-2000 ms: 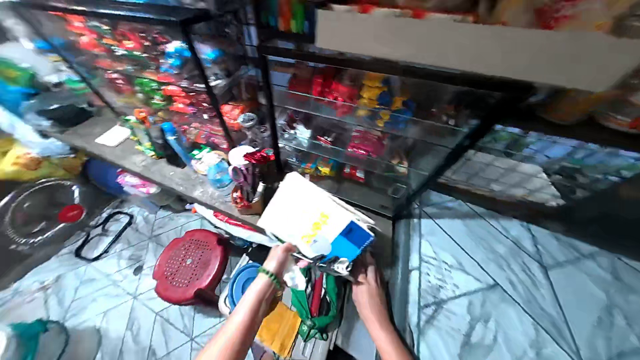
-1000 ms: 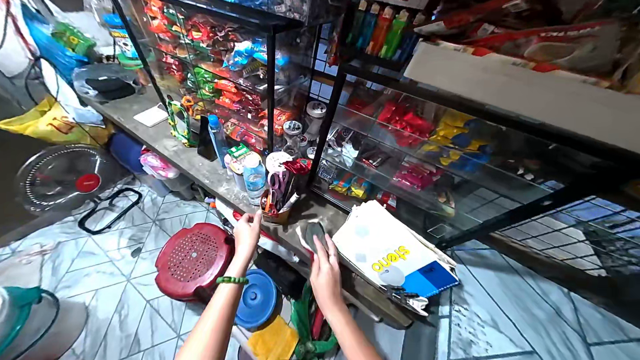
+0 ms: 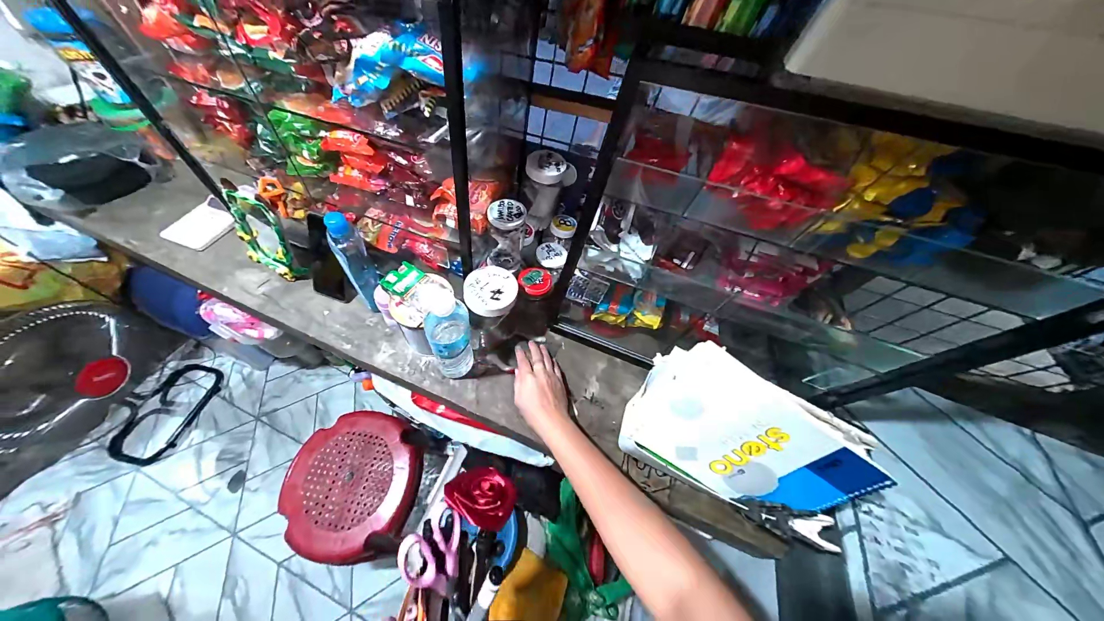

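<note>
My right hand (image 3: pixel 542 386) lies palm down on the worn wooden counter (image 3: pixel 595 366), fingers extended, just right of a clear water bottle (image 3: pixel 449 341). Nothing shows in its grip. Behind the fingers stand a white-lidded jar (image 3: pixel 490 291) and a red-lidded jar (image 3: pixel 536 283). A steno notebook (image 3: pixel 733 431) lies on a stack of papers at the counter's right end. Low in the view, a red fabric rose (image 3: pixel 481 498), pink-handled scissors (image 3: pixel 429 552) and pens stand bunched together; what supports them is hidden. My left hand is out of view.
Glass shelving with candy packs (image 3: pixel 358 164) rises behind the counter. A blue-capped bottle (image 3: pixel 351 259), a phone-like dark object (image 3: pixel 330 267) and a green-framed item (image 3: pixel 259 233) stand to the left. On the tiled floor is a red plastic stool (image 3: pixel 352 487).
The bunch with scissors and rose, on the counter one second ago, is now lower, in front of the counter. My left hand has left the view. Earlier, both hands were at the notebook and papers.
</note>
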